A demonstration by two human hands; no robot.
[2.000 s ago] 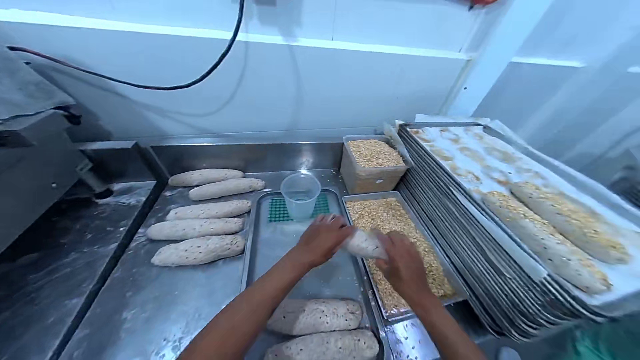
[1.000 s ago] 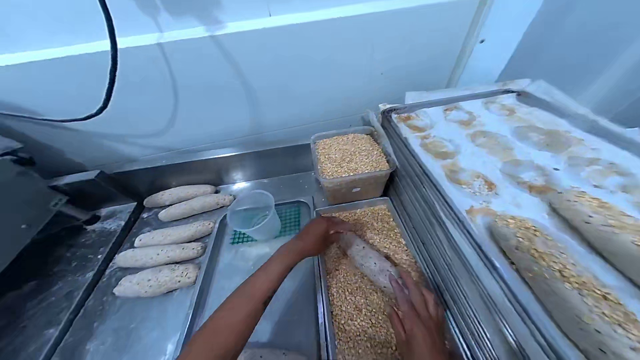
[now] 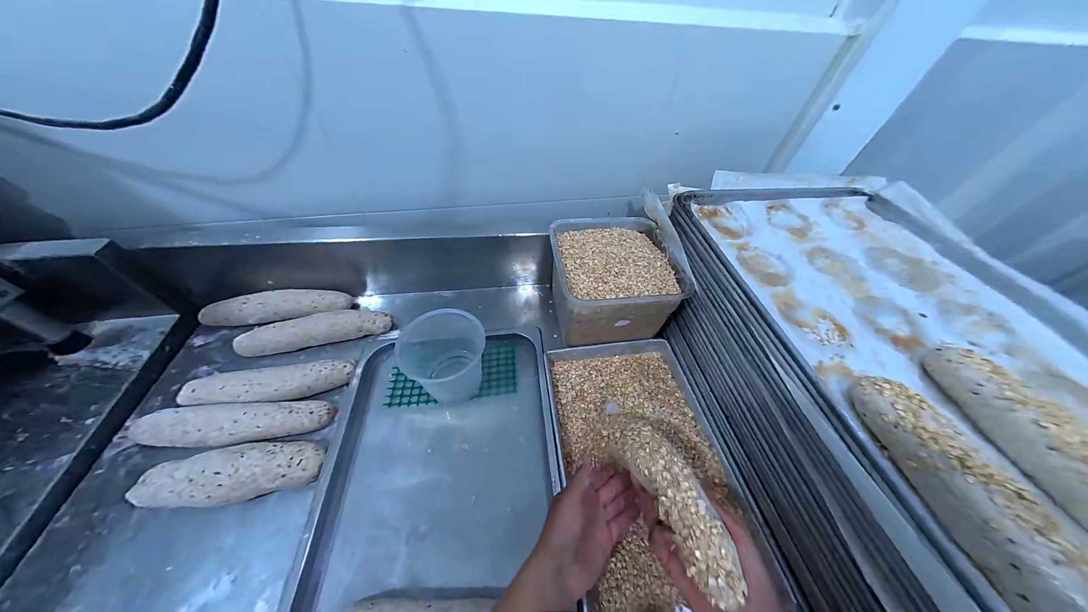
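Observation:
An oat-coated dough loaf (image 3: 680,501) is raised over a metal tray of oat flakes (image 3: 625,387), its top side covered with flakes. My right hand (image 3: 731,552) holds its lower end from beneath. Beside its left edge is my left hand (image 3: 591,518), palm up with fingers slightly curled; whether it bears any of the loaf's weight is hard to tell. Two loaves topped with flakes (image 3: 943,467) lie on the paper-lined baking tray (image 3: 858,272) at right. Several uncoated, seed-speckled dough loaves (image 3: 229,472) rest on the steel counter at left.
A clear plastic cup (image 3: 442,357) stands on green mesh (image 3: 501,370) in a wet metal tray (image 3: 442,510), where another loaf (image 3: 425,605) shows at the bottom edge. Behind the flakes tray sits a square tub of oat flakes (image 3: 616,268). Stacked trays (image 3: 765,425) rise on the right.
The loaf, bare on top and lying in the flakes one second ago, is now lifted and shows a flake-covered side. Two seconds ago both hands held it near the wet tray.

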